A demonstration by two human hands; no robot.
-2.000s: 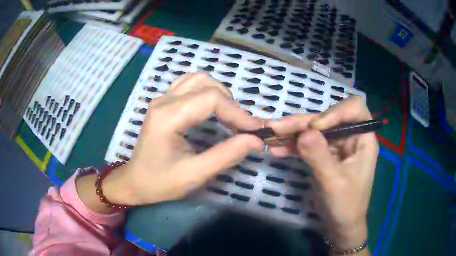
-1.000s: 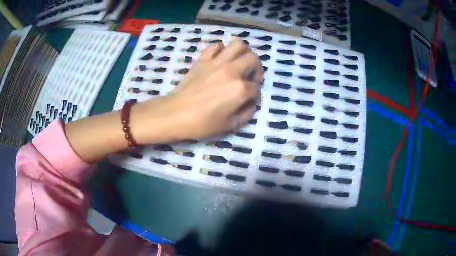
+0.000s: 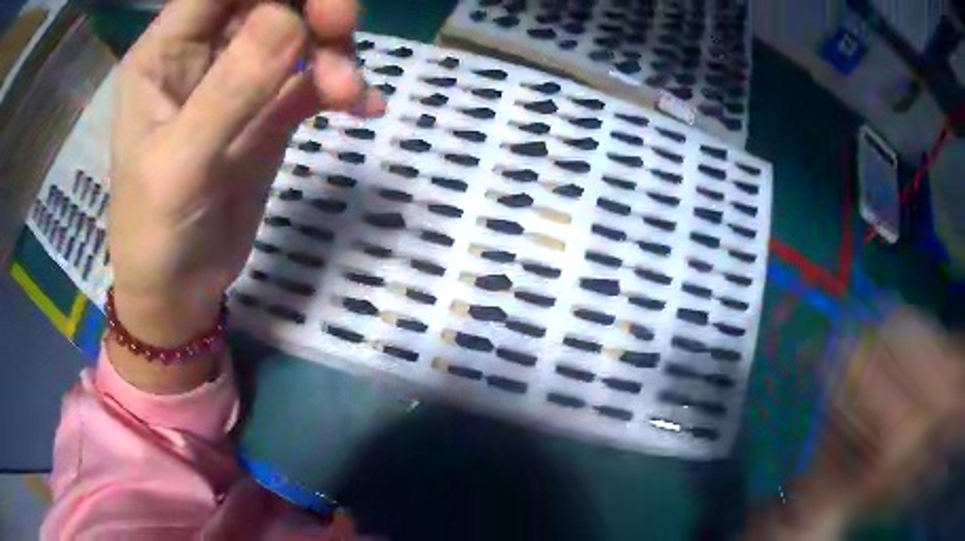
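Observation:
The white foam tray [image 3: 444, 227] lies in front of me, with rows of small black parts [image 3: 492, 282] in its slots. A few slots show tan strips [image 3: 550, 241]. My left hand [image 3: 201, 159] is raised over the tray's left side, fingers bent; something dark shows at the top edge between the fingers, too little to identify. My right hand [image 3: 899, 407] is heavily blurred at the right edge, right of the tray; whether it holds anything cannot be told.
A second tray of dark parts [image 3: 624, 79] sits behind the main one. A left-side tray [image 3: 66, 227] is partly hidden by my left hand. Layered stacked trays [image 3: 53, 100] stand at far left. A pale device [image 3: 878, 185] and a red line [image 3: 931, 159] are at right.
My left hand has moved from over the tray's middle to the upper left. My right hand, out of view one second ago, now shows at the right. The pen-shaped tool seen earlier is not discernible.

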